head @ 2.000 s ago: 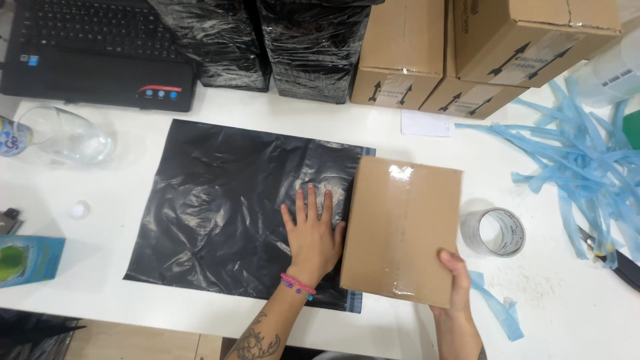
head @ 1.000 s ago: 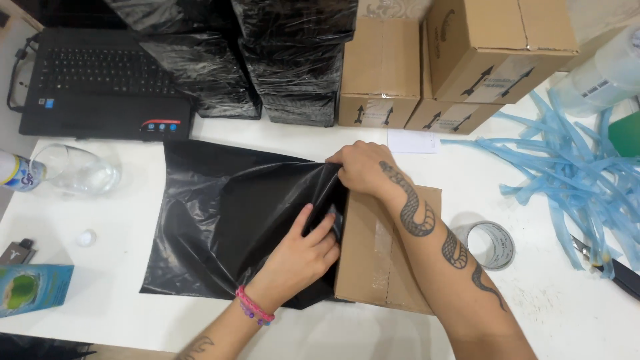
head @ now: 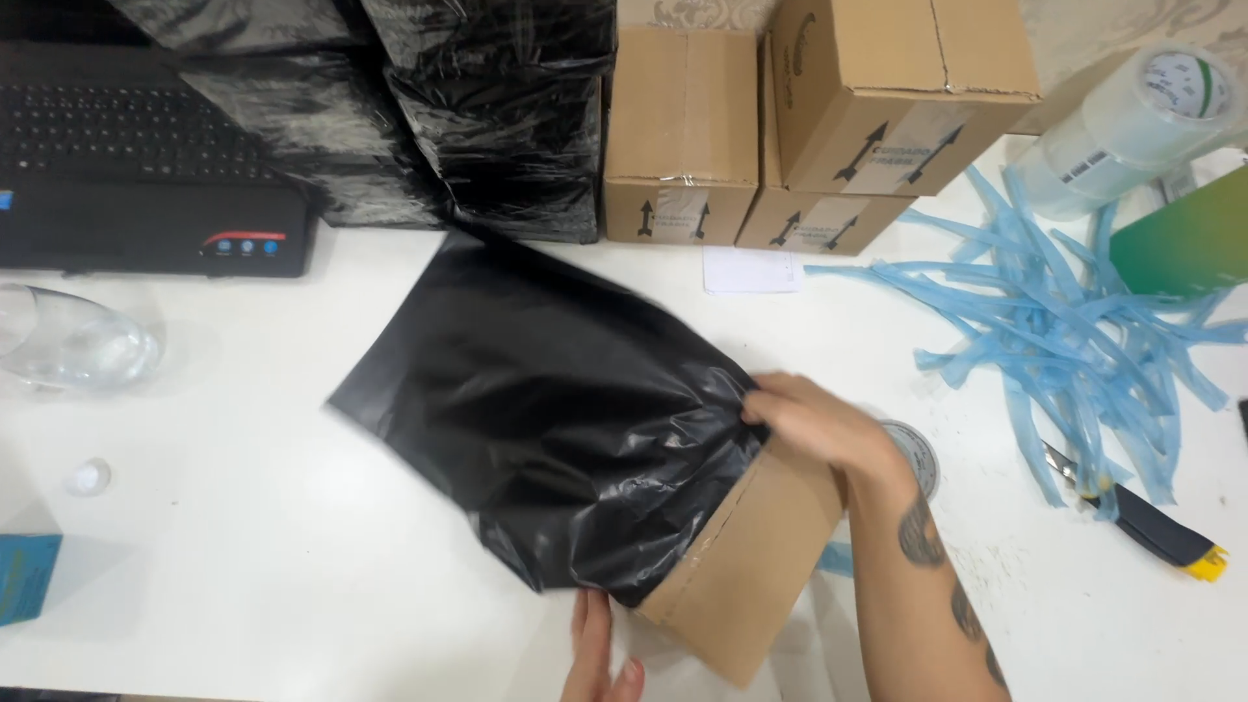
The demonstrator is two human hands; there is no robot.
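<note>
A black plastic mailing bag [head: 546, 390] lies tilted over the white table, its mouth around one end of a brown cardboard box [head: 746, 556]. The box's other end sticks out at the lower right. My right hand [head: 814, 419] grips the bag's edge at the upper corner of the box. At the bag's lower edge, my left hand [head: 600, 648] touches the plastic near the box's lower corner; its fingertips are partly hidden under the bag, and whether they pinch it is unclear.
Black-wrapped parcels [head: 507, 127] and cardboard boxes [head: 682, 117] stand at the back, beside a laptop [head: 146, 224]. To the right are blue plastic strips [head: 1053, 322], a black-handled cutter [head: 1160, 531] and a tape roll [head: 912, 458]. A drinking glass [head: 88, 336] is at left.
The box, beside the flat bag two seconds ago, now has one end inside it. Bag and box have turned to a slant. My left hand has moved from the bag's top to its lower edge.
</note>
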